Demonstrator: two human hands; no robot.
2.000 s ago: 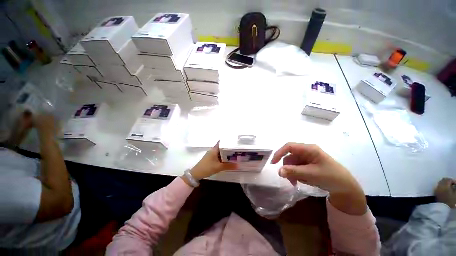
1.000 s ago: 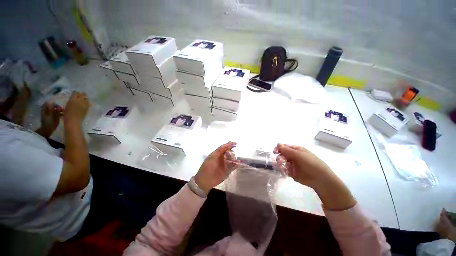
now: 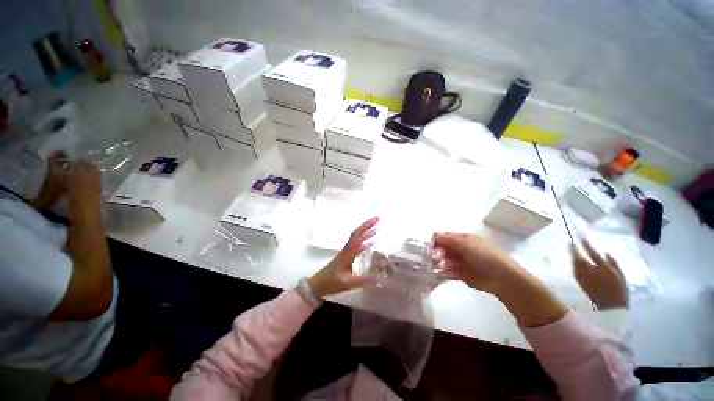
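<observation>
A clear plastic bag (image 3: pixel 391 313) hangs over the table's front edge between my hands. A white retail box (image 3: pixel 411 254) appears to be in its upper part; glare and film blur its outline. My left hand (image 3: pixel 344 265) is at the left side of the bag, fingers and thumb apart and curved, with film close to the fingertips. My right hand (image 3: pixel 474 262) pinches the bag at the right end of the box. A glossy whitish pile of flat bags (image 3: pixel 333 219) lies just behind my left hand.
Box stacks (image 3: pixel 301 98) stand back left. Single boxes (image 3: pixel 264 205) lie at left and right (image 3: pixel 521 200). A dark pouch (image 3: pixel 423 98), bottle (image 3: pixel 509 108) and white plastic bundle (image 3: pixel 458 141) are by the wall. Another person's hand (image 3: pixel 601 276) reaches in at right; a co-worker (image 3: pixel 55 270) is at left.
The box was first bare in my left hand, then both hands held the bag around it. My left fingers have now spread. Another person's hand has come over the right table.
</observation>
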